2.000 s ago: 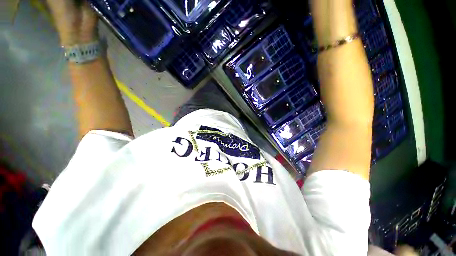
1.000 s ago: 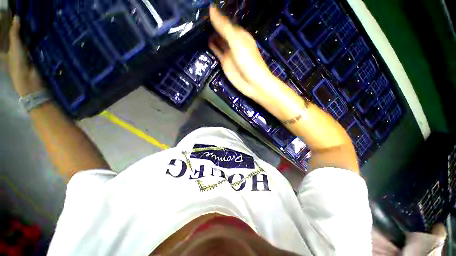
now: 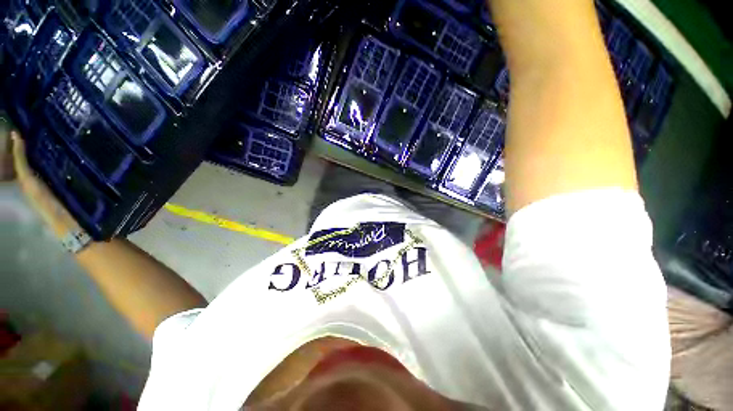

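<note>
A thick stack of shiny blue-black blister trays [image 3: 120,104] fills the upper left, tilted, with layered edges along its lower right side. My left hand [image 3: 22,164], partly cut off by the left edge, holds the stack's left side. Its fingers are partly hidden. My right forearm crosses the upper right over more trays, and my right hand is beyond the top edge. Another blister tray [image 3: 414,120] lies on the bench under that forearm, with bright glare in its pockets.
A further tray [image 3: 269,136] lies between the held stack and the bench tray. A pale rail [image 3: 683,44] and green strip run along the upper right. The floor has a yellow line [image 3: 229,226]. A brown box [image 3: 44,371] is at lower left; pinkish cloth [image 3: 698,341] at lower right.
The held stack has shifted down and turned in view. My right hand has left the stack's right edge and moved up out of the picture. The view has rotated somewhat.
</note>
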